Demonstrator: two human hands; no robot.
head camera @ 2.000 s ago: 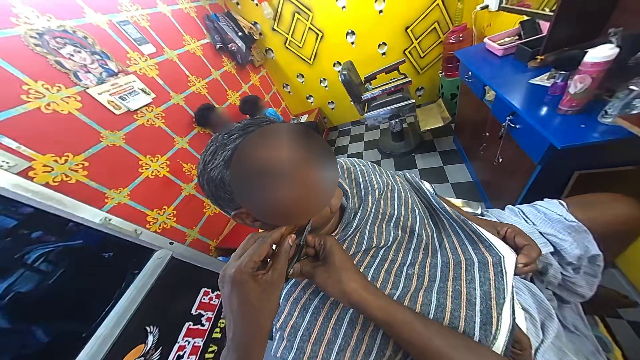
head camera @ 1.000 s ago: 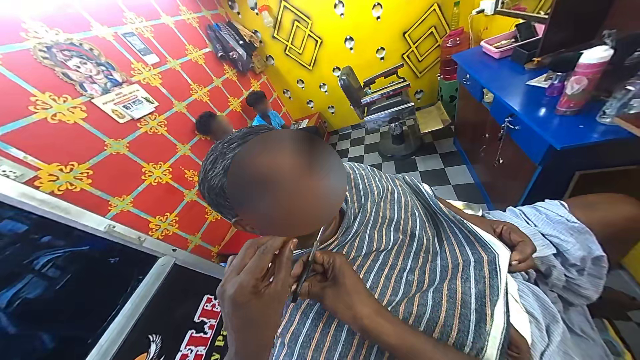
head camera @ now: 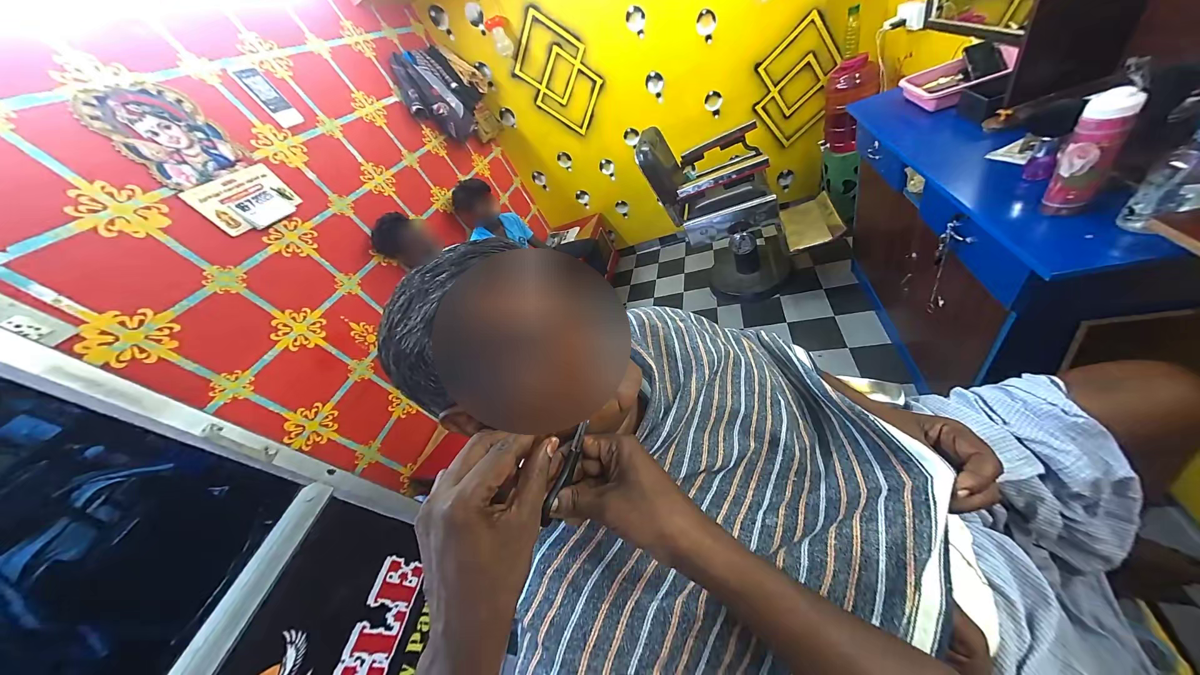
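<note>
A seated person (head camera: 534, 347) leans back, with a dark striped cloth (head camera: 750, 450) over the chest. My right hand (head camera: 619, 487) grips slim dark scissors (head camera: 565, 473) just below the person's jaw, tips pointing up. Close beside them, my left hand (head camera: 487, 506) is raised to the jaw at the ear side, its fingers bent toward the thumb. Whether it holds anything is hidden by the fingers. The person's own hand (head camera: 961, 459) rests at the edge of the striped cloth.
To the right stands a blue counter (head camera: 994, 206) with a pink bottle (head camera: 1092, 150) and a pink tray (head camera: 956, 84). A barber's chair (head camera: 741, 197) is behind on the checkered floor. Two people (head camera: 487, 216) sit by the red wall. A metal-framed glass panel (head camera: 253, 581) lies at lower left.
The scissors were held upright a little below the jaw one second ago; now their tips are up at the jaw. Both hands have come slightly nearer to the face.
</note>
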